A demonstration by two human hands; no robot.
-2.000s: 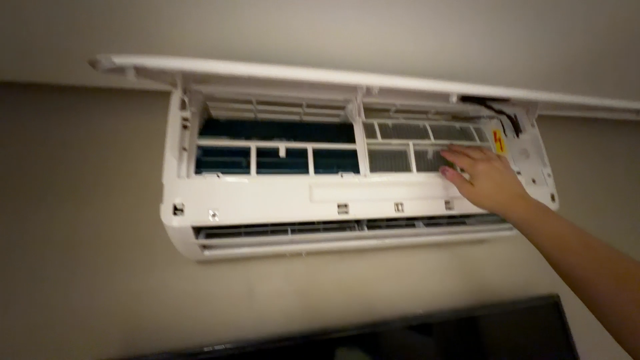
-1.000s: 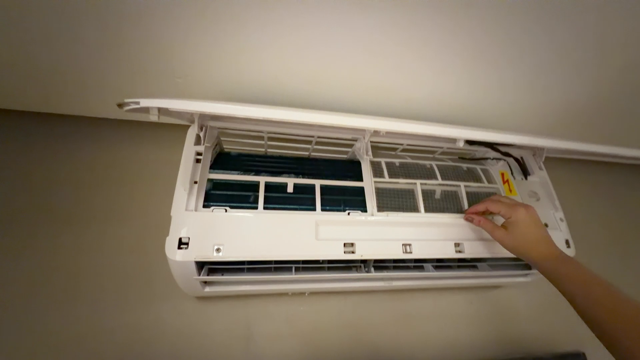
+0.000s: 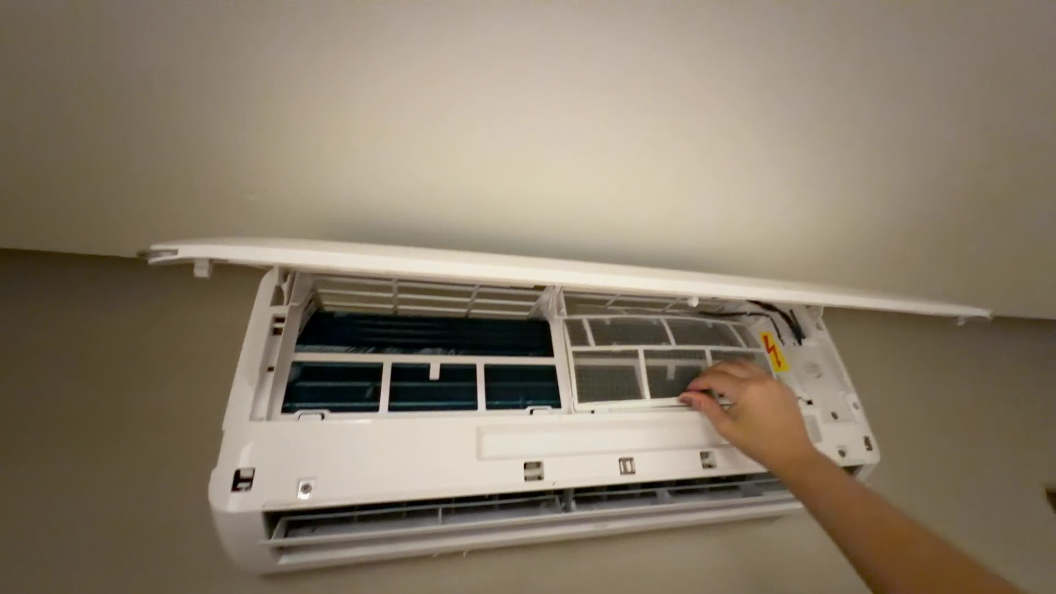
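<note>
A white wall-mounted split air conditioner [image 3: 396,445] has its front panel [image 3: 577,276] raised. My right hand [image 3: 751,408] is at the lower edge of the mesh air filter [image 3: 610,379] in the right bay, thumb and forefinger pinching that edge near its middle. The filter lies in its bay behind a white grid frame. In the left bay no mesh covers the dark blue-green coil fins [image 3: 429,334], which show behind the white lattice. My left hand is not in view.
Dark wires [image 3: 775,318] and a yellow warning sticker [image 3: 774,353] are at the unit's right side. The louvre outlet [image 3: 495,511] runs along the bottom. Just above the raised panel is the ceiling [image 3: 536,124]; the wall [image 3: 107,412] surrounds the unit.
My right hand has moved from over the filter's face down to its lower edge, where thumb and forefinger now pinch. The view has tilted upward.
</note>
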